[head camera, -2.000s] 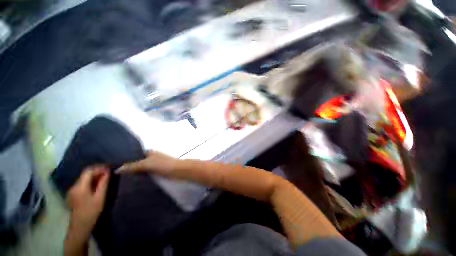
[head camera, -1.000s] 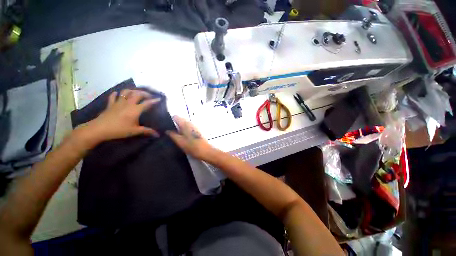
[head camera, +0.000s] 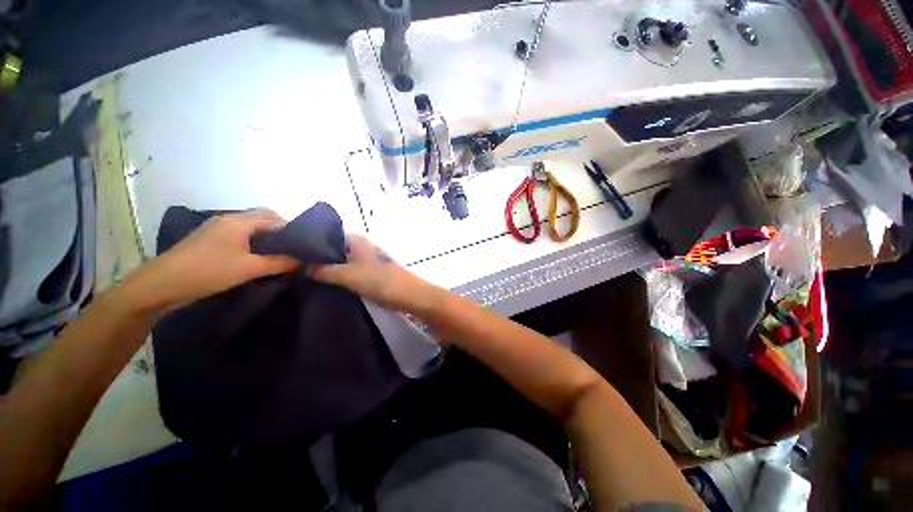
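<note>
A large dark garment panel (head camera: 270, 350) lies on the left part of the white machine table and reaches its front edge. My left hand (head camera: 225, 250) grips the panel's upper part from the left. My right hand (head camera: 365, 270) grips it from the right, close to the left. Between my hands a folded part of the cloth stands up in a rounded dark flap. My fingertips are partly hidden in the folds, and no pocket opening can be made out. The panel is left of the presser foot (head camera: 455, 198), not under it.
The white lockstitch machine (head camera: 561, 80) stands behind. Scissors with red and yellow loops (head camera: 542, 205) and a slim dark tool (head camera: 609, 190) lie before it. A cut-piece stack (head camera: 45, 240) is at left. An offcuts box (head camera: 641, 350) with scraps and plastic is at right.
My left hand has gone from lying spread on the cloth to gripping it. The cloth between my hands is now bunched and raised. The view has shifted slightly.
</note>
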